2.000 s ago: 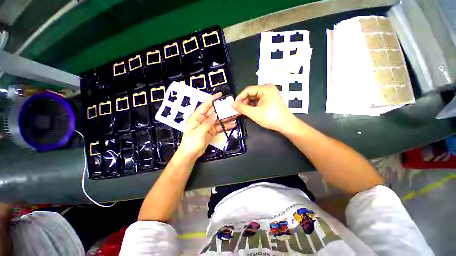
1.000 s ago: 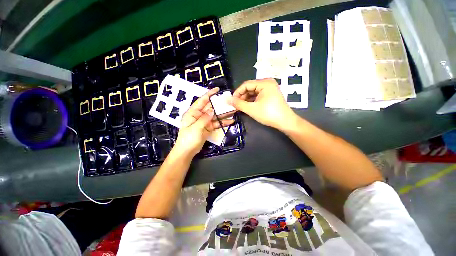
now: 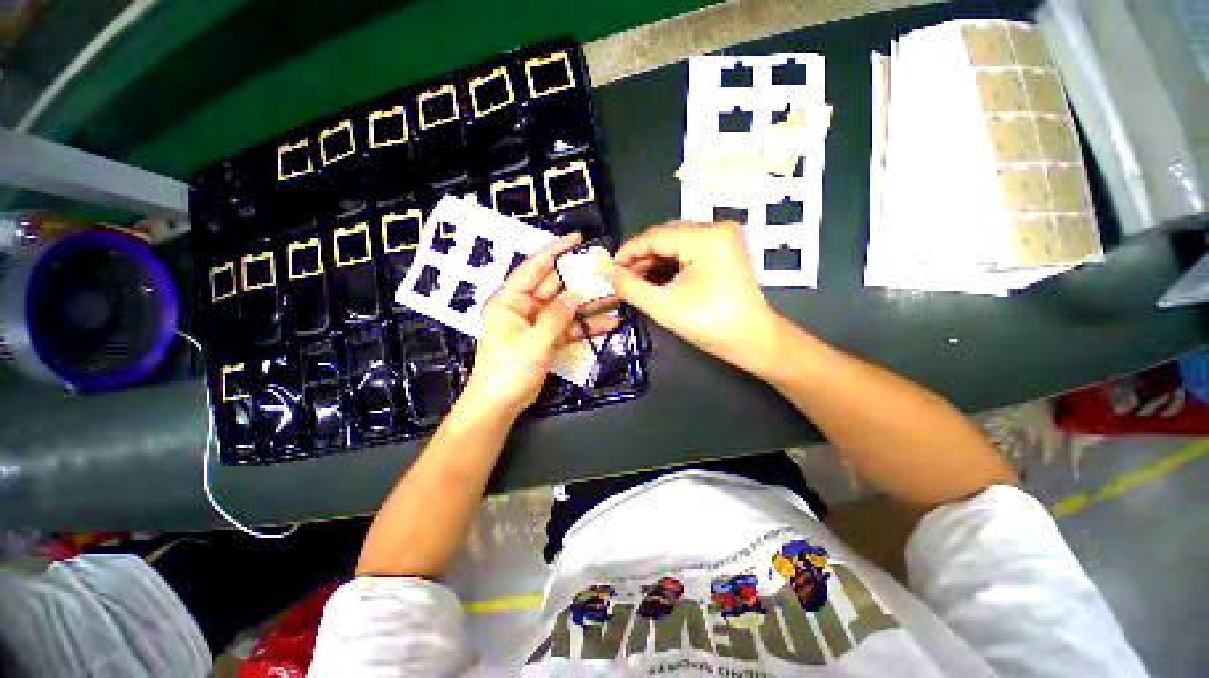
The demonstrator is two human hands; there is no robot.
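My left hand (image 3: 521,331) holds a thin black plastic frame, partly hidden by its fingers, over the right part of the black blister tray (image 3: 438,445). A small white square of backing paper (image 3: 583,274) lies on the frame. My right hand (image 3: 696,282) pinches at the right edge of this square with thumb and forefinger. A white die-cut adhesive sheet (image 3: 455,248) with dark cutouts lies over the tray, partly under my left hand. Several parts in the tray show yellow outlines.
A used white adhesive sheet (image 3: 764,99) with dark cutouts lies right of the tray. A stack of sheets (image 3: 935,166) with tan squares lies farther right. A round fan (image 3: 101,315) with a purple rim and white cord stands left. A person's sleeve (image 3: 113,616) shows at lower left.
Compared with two seconds ago, the whole view has shifted slightly. The right hand's fingers have changed a little at the white square, which stays on the frame.
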